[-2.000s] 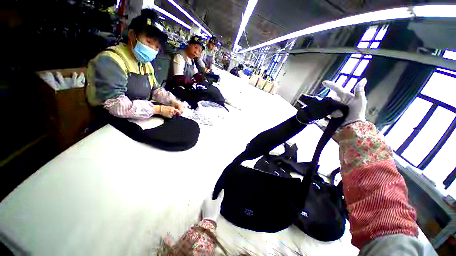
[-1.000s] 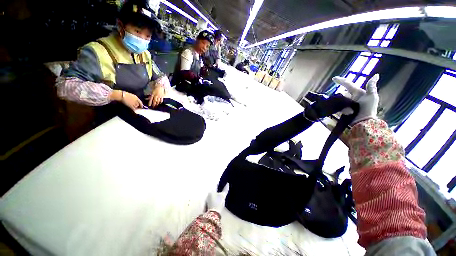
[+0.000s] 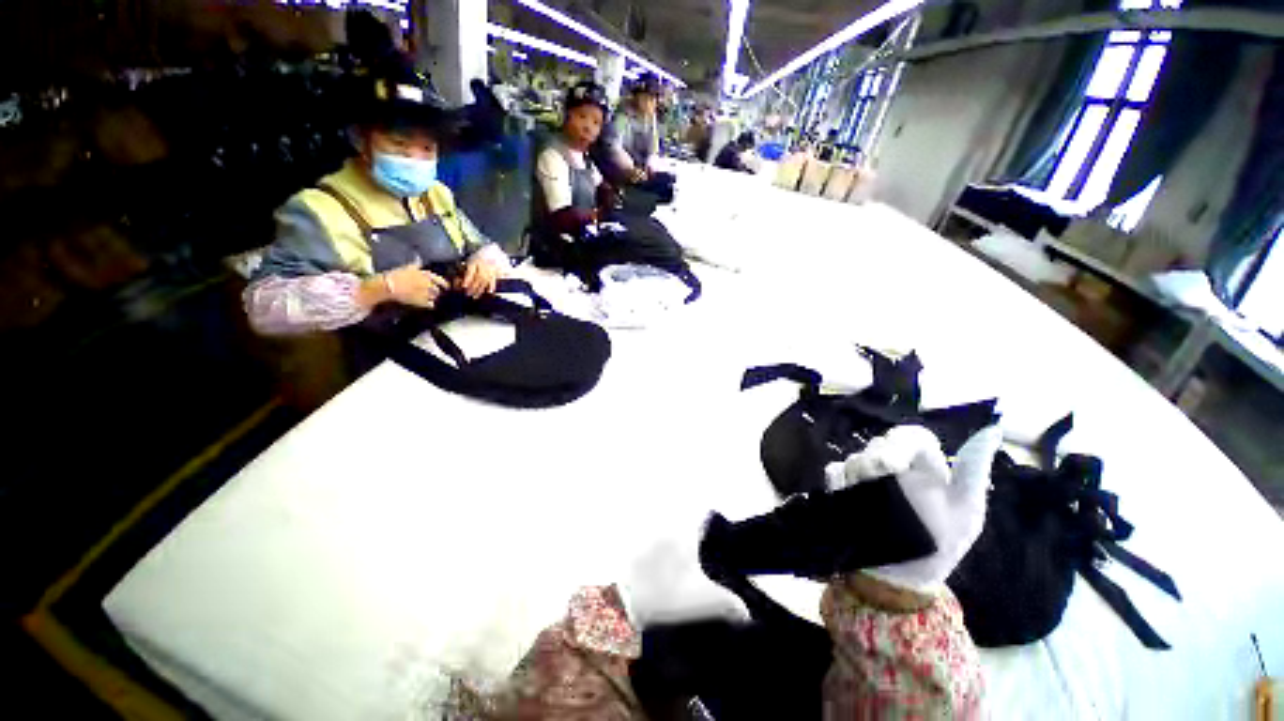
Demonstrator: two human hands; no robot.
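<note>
A black crescent bag [image 3: 746, 668] lies low in front of me, cut off by the bottom edge. My right hand [image 3: 922, 507], in a white glove, grips its wide black shoulder strap [image 3: 824, 533] and holds it folded above the bag. My left hand [image 3: 679, 575], in a white glove and blurred, is at the bag's left side near the strap. Its fingers are not clear, so its grip cannot be told.
A pile of unfinished black bags [image 3: 1021, 563] with loose strap tails lies behind and right of my right hand. A coworker [image 3: 401, 247] handles a black bag [image 3: 542, 355] at the left. A clear plastic bag [image 3: 641, 296] lies beyond. An orange-handled tool [image 3: 1264, 700] is at the lower right.
My right hand has come down and inward with the strap, from high at the right. The bag sits lower in view. The view has turned, showing more of the pile and the table's right side.
</note>
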